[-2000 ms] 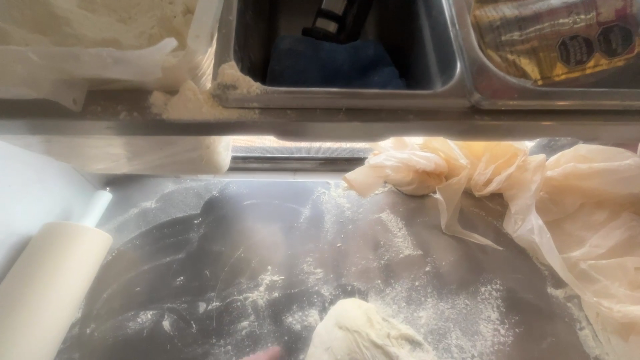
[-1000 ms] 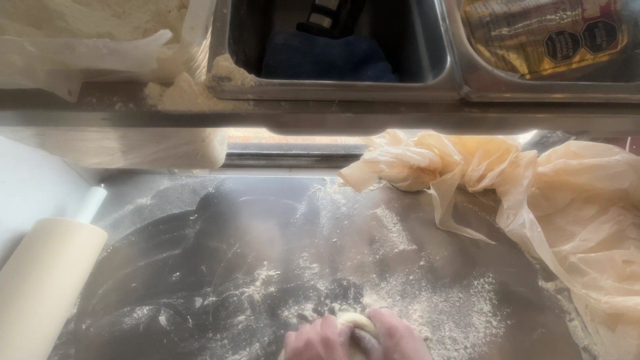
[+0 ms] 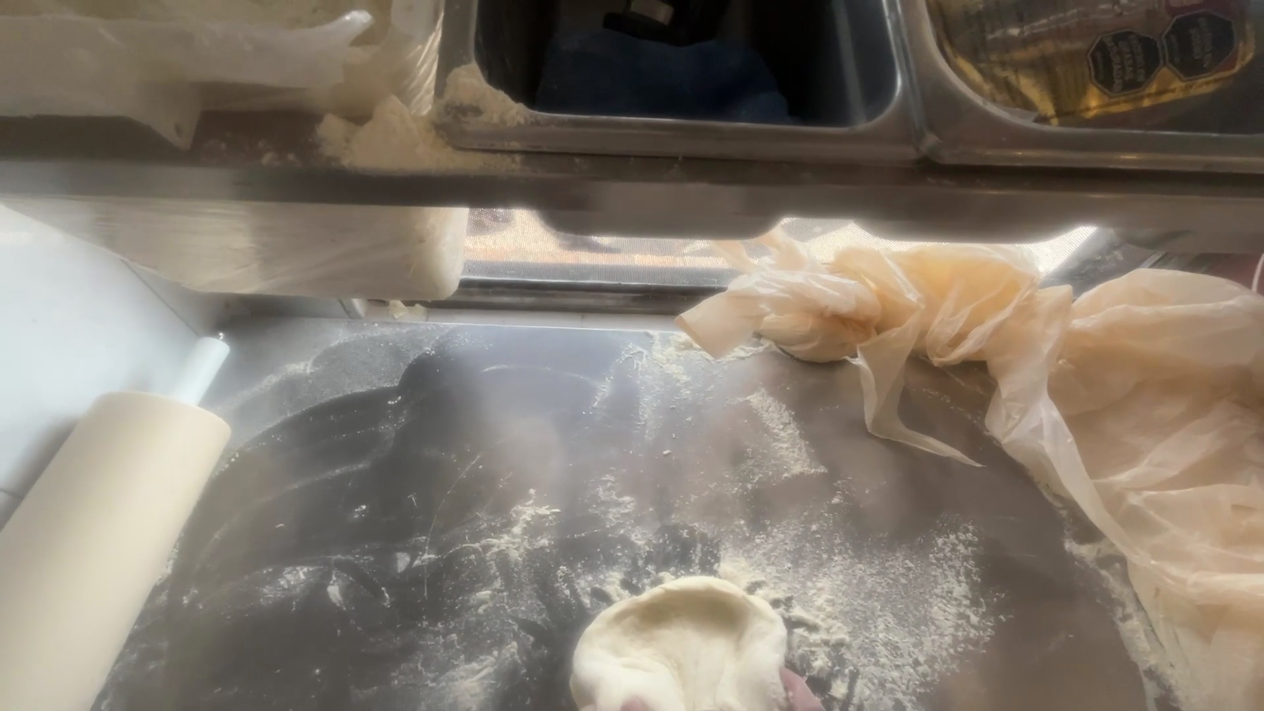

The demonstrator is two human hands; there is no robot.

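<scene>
A lump of pale dough [image 3: 681, 642] lies at the bottom edge of the view, on a dark metal work surface [image 3: 326, 494] streaked with flour. Its near side is folded or pressed in. At its lower right, fingers of my right hand [image 3: 798, 691] touch the dough. Only the fingertips of my left hand [image 3: 632, 704] show, at the dough's lower edge. The rest of both hands is cut off by the frame, so their grip is hidden.
A rolling pin [image 3: 109, 533] lies at the left. Crumpled translucent plastic [image 3: 1155, 425] covers the right side. Above, a shelf edge [image 3: 691, 188] holds metal bins [image 3: 681, 138], one with a golden package [image 3: 1066, 59], beside a flour-dusted container [image 3: 227, 69].
One second ago both hands were over the dough and in plain view; now they are mostly below the frame, and more of the dough shows, with a hollowed face.
</scene>
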